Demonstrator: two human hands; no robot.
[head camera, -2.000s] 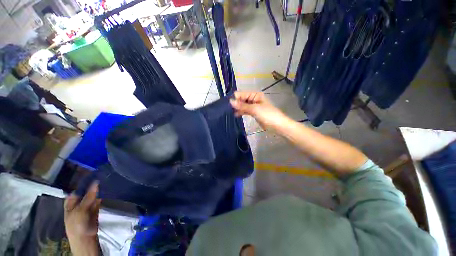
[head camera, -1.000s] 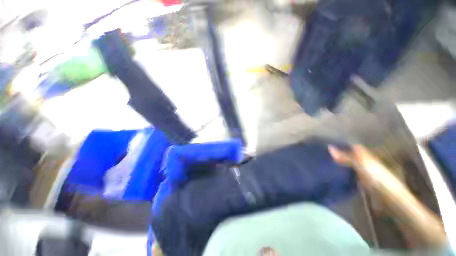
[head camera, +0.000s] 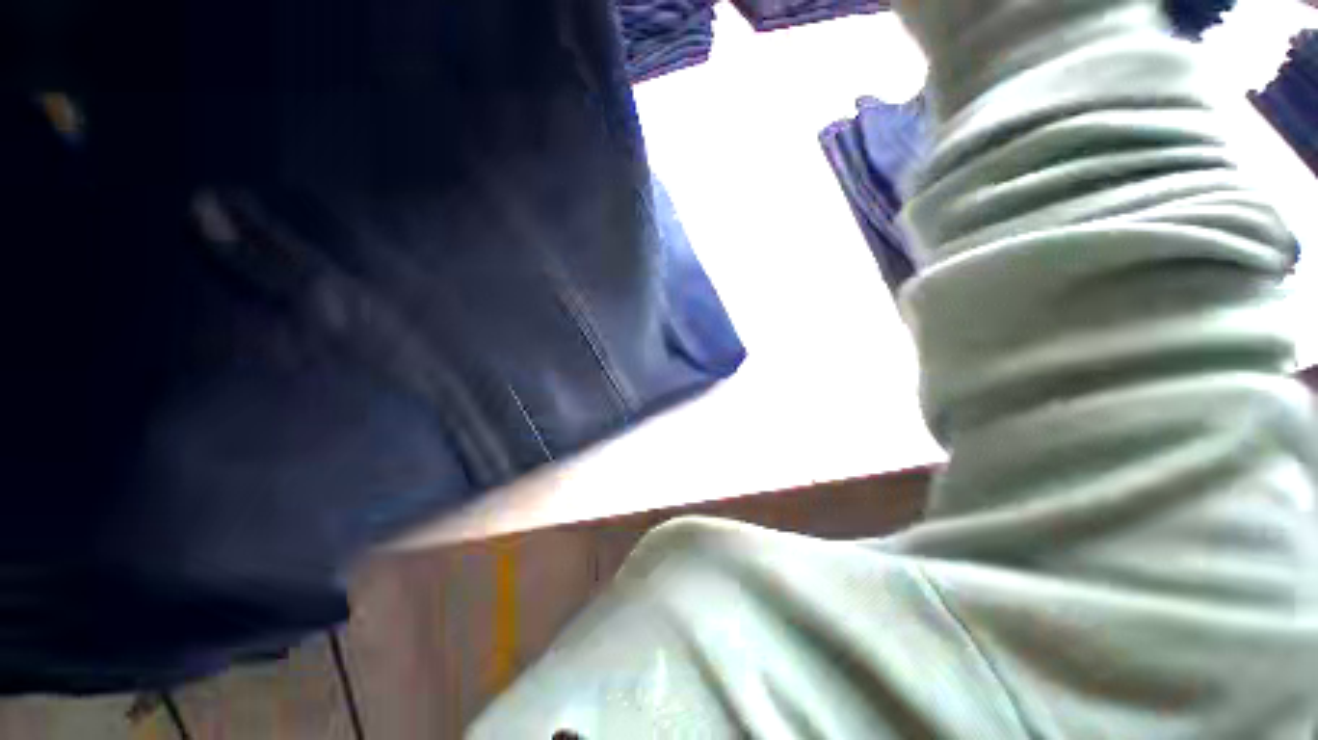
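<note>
A dark blue denim garment (head camera: 362, 289) fills the upper left of the head view, very close to the camera and partly blurred. Pale stitching lines and small pale spots show on it. Its lower right part overlaps the front edge of a white table (head camera: 795, 390). A lighter blue denim piece (head camera: 697, 311) shows at its right edge. My right arm, in a pale green sleeve, reaches up past the top edge of the picture, so my right hand is not visible. My left hand is not visible either.
Folded blue denim stacks lie on the table at the top (head camera: 665, 32), beside my sleeve (head camera: 875, 166) and at the far right (head camera: 1294, 94). The table's front edge runs across the middle. The floor, with a yellow line (head camera: 505, 614), shows at lower left.
The view has turned from the blue crates and hanging garments to the white table. The dark garment is now large and close at left. Both hands have gone out of view.
</note>
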